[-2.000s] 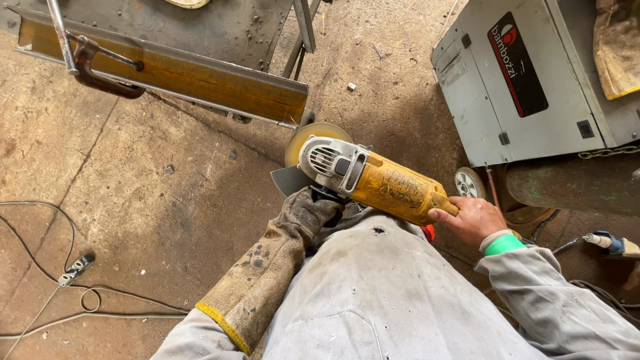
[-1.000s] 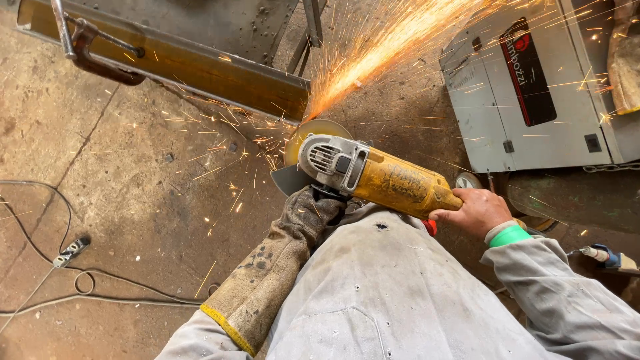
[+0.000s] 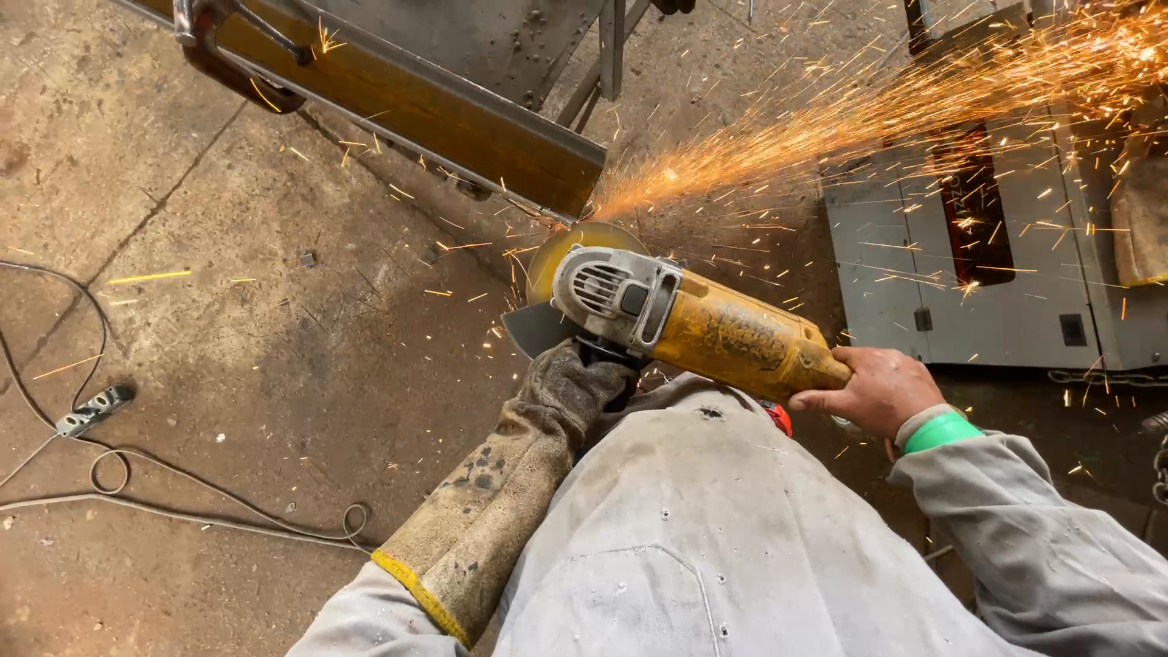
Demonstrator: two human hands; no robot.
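Observation:
A yellow angle grinder [image 3: 730, 336] lies across the middle of the view. My bare right hand [image 3: 876, 391] is closed around its rear grip. My left hand [image 3: 575, 392], in a long stained work glove with a yellow hem, holds it by the head; the fingers and whatever they wrap around are partly hidden. The grinder's disc [image 3: 577, 248] meets the lower corner at the end of a steel beam [image 3: 438, 114], and orange sparks [image 3: 821, 137] stream off to the upper right. A clamp [image 3: 219, 55] grips the beam at upper left.
A grey metal cabinet on the right [image 3: 976, 301] stands in the sparks' path, with a cloth or leather piece [image 3: 1141, 219] at its side. Cable [image 3: 210, 511] and a socket block [image 3: 91, 411] lie on the concrete floor at left. A metal table [image 3: 456, 36] is behind the beam.
No sparks flew two seconds ago; they appeared by one second ago, shooting steeply up. Now the stream leans further right, across the cabinet. Both hands keep their hold on the grinder.

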